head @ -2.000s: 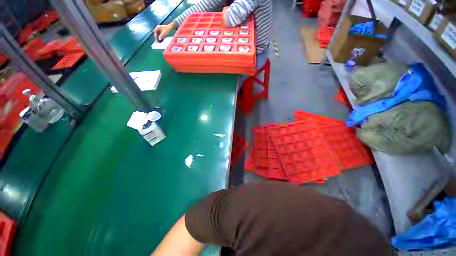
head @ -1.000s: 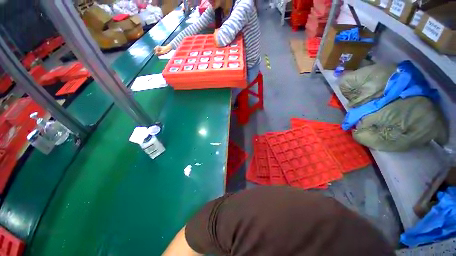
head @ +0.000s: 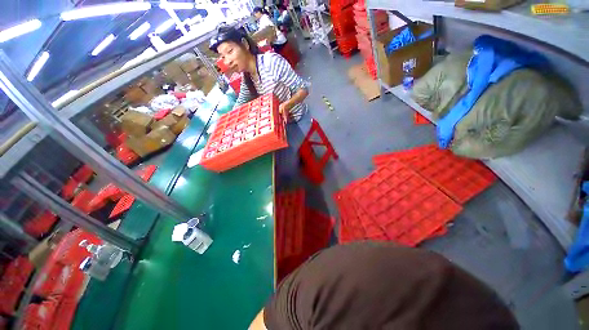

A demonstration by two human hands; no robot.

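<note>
Neither of my hands is in the picture; only my dark brown sleeve and a sliver of bare arm show at the bottom edge. A small white container with an open round lid stands on the green line beside the foot of a metal post. A small white scrap lies on the green surface to its right. Further along, a stack of red compartment trays sits on the line, with small pale pieces in cells of the top tray.
A person in a striped top is behind the tray stack, near a red stool. Empty red trays overlap on the floor. A grey shelf at right holds olive sacks and a carton. A clear pump bottle stands left.
The view has tilted up and turned, showing ceiling lights and more of the far room. The person's far hand has left the white sheet, and the person's face now shows.
</note>
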